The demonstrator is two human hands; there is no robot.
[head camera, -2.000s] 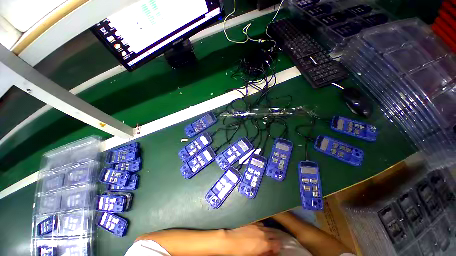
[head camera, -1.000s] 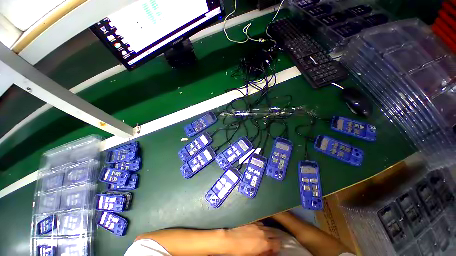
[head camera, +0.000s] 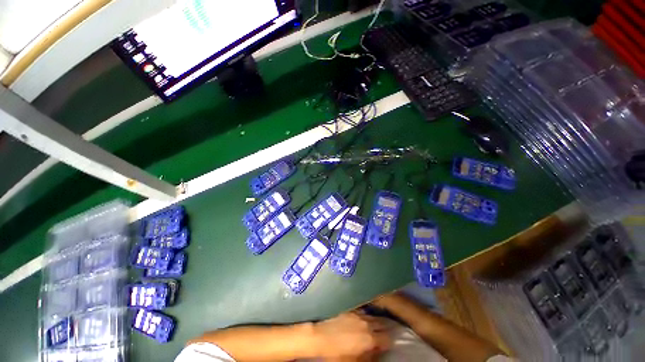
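Several blue handheld devices lie face up on the green bench, many with thin black leads running to a cable tangle (head camera: pixel 353 157) around a shiny strip. One wired device (head camera: pixel 427 253) lies near the front edge, another (head camera: pixel 308 264) left of it. Unwired devices (head camera: pixel 152 324) are grouped at the left beside a clear blister tray (head camera: pixel 85 283). My left hand (head camera: pixel 353 337) is low in front of my body, below the bench edge, blurred, its fingers unclear. My right hand (head camera: pixel 385 305) is mostly hidden near the bench edge; only its wrist area shows. Neither hand touches a device.
A monitor (head camera: pixel 212 42) stands behind the bench. A keyboard (head camera: pixel 417 71) and mouse (head camera: pixel 485 134) are at the back right, beside stacked clear trays (head camera: pixel 559 106). More trays (head camera: pixel 580 297) with dark units sit below the bench edge at right. A metal upright (head camera: pixel 78 152) crosses the left.
The view has shifted slightly, so most things appear a little further left. The devices keep their layout on the bench. My hands stay low with no clear change.
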